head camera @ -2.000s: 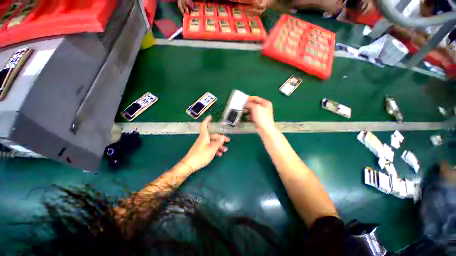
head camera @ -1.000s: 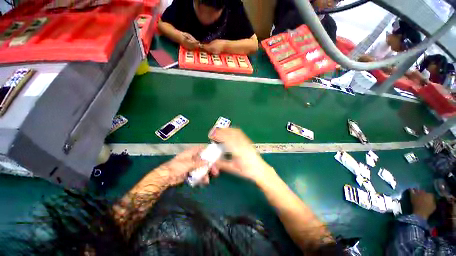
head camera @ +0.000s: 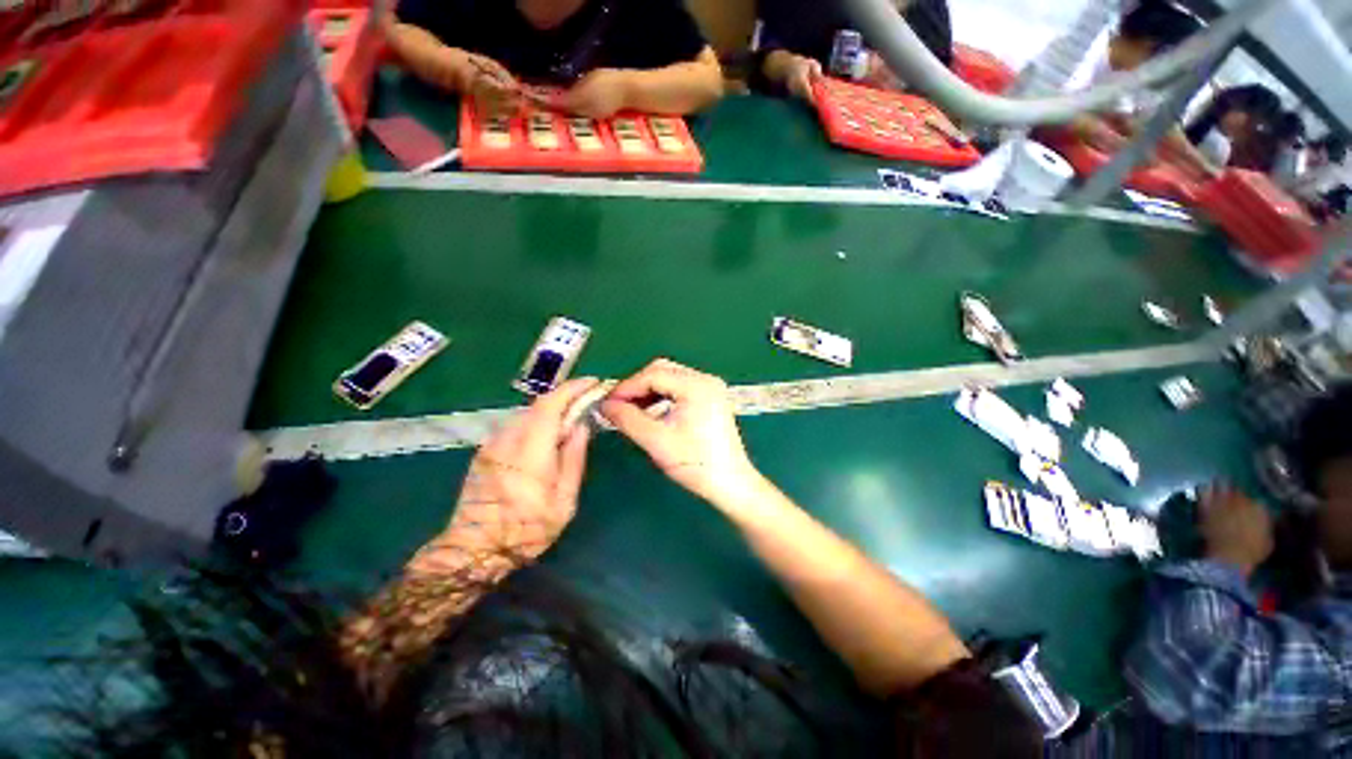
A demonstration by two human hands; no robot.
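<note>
My left hand is in the middle, its fingers closed around a phone unit of which only a small pale edge shows. My right hand is beside it on the right. Its thumb and forefinger are pinched together at the unit's upper end; whether they hold a small piece is hidden. A phone unit with dark screen and white key area lies on the green belt just beyond my left hand. Another phone unit lies further left.
Grey equipment case at left, black clump beside it. Open housings lie further right on the belt. White flat parts lie at right near a neighbour's hand. Red phone trays and seated people are across. Shiny spool near my right forearm.
Over the two seconds, my hands have come together around the unit, and its white face has turned out of sight. The view has shifted; the belt phones appear in new places.
</note>
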